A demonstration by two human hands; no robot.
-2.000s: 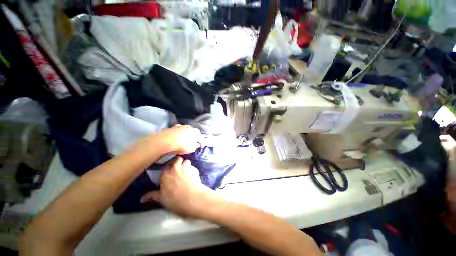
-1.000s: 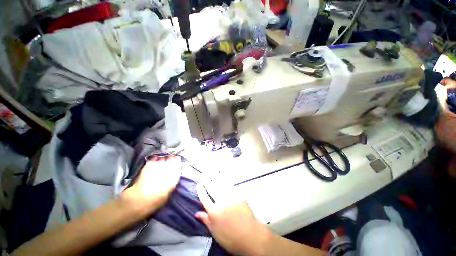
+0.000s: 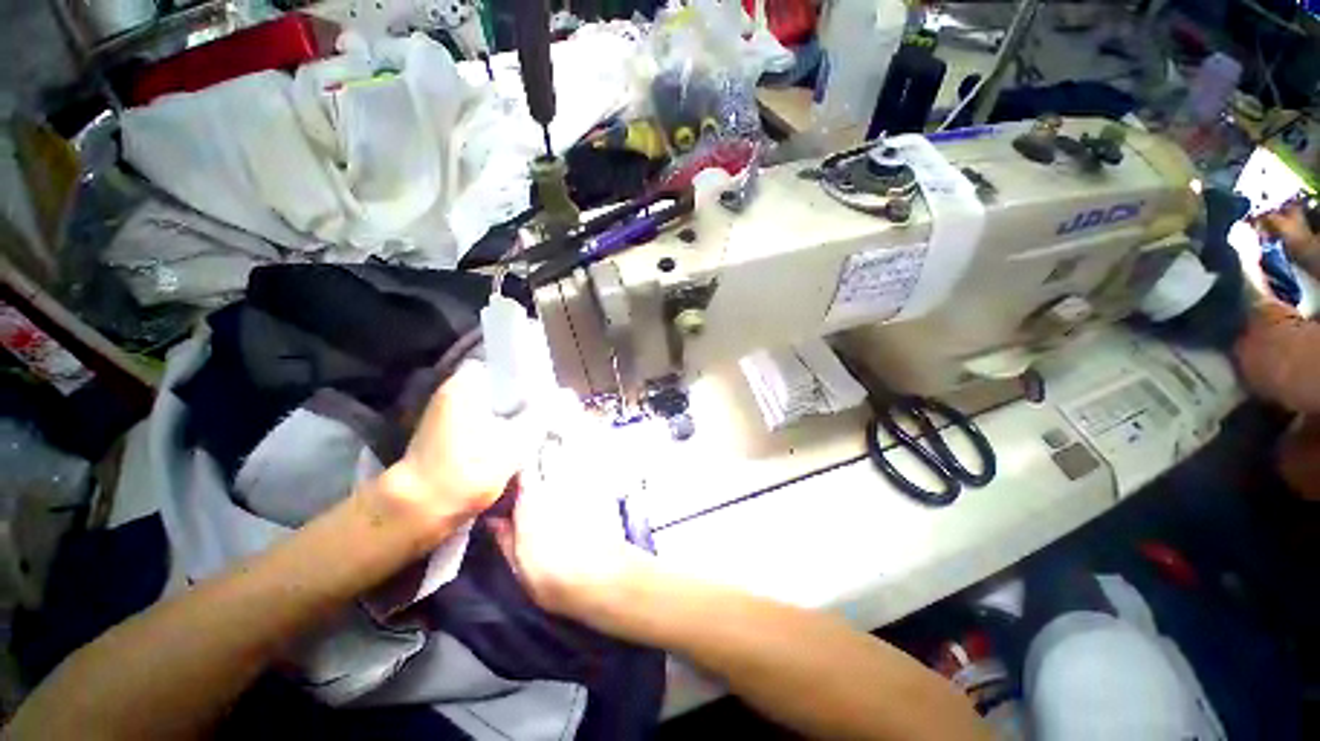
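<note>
A navy, black, grey and white garment (image 3: 311,463) lies bunched left of the needle of the cream sewing machine (image 3: 782,268). My left hand (image 3: 460,442) is on the garment beside the needle area, its fingers at the cloth edge. My right hand (image 3: 579,536) is close against it, fingers on the cloth just in front of the presser foot. Bright lamp glare washes out the fingertips, the seam edge and the foot. Navy cloth hangs below my right wrist.
Black-handled scissors (image 3: 931,446) lie on the bed right of the needle, by a folded white stack (image 3: 799,388). Dark snips with a purple strip (image 3: 623,232) rest on the machine head. White cloth (image 3: 333,159) is heaped behind. Another person's arm (image 3: 1281,355) shows at the right edge.
Since one second ago both hands have moved closer together; my right hand went left and up towards the needle. My left hand rose slightly. The navy cloth between them is now largely covered.
</note>
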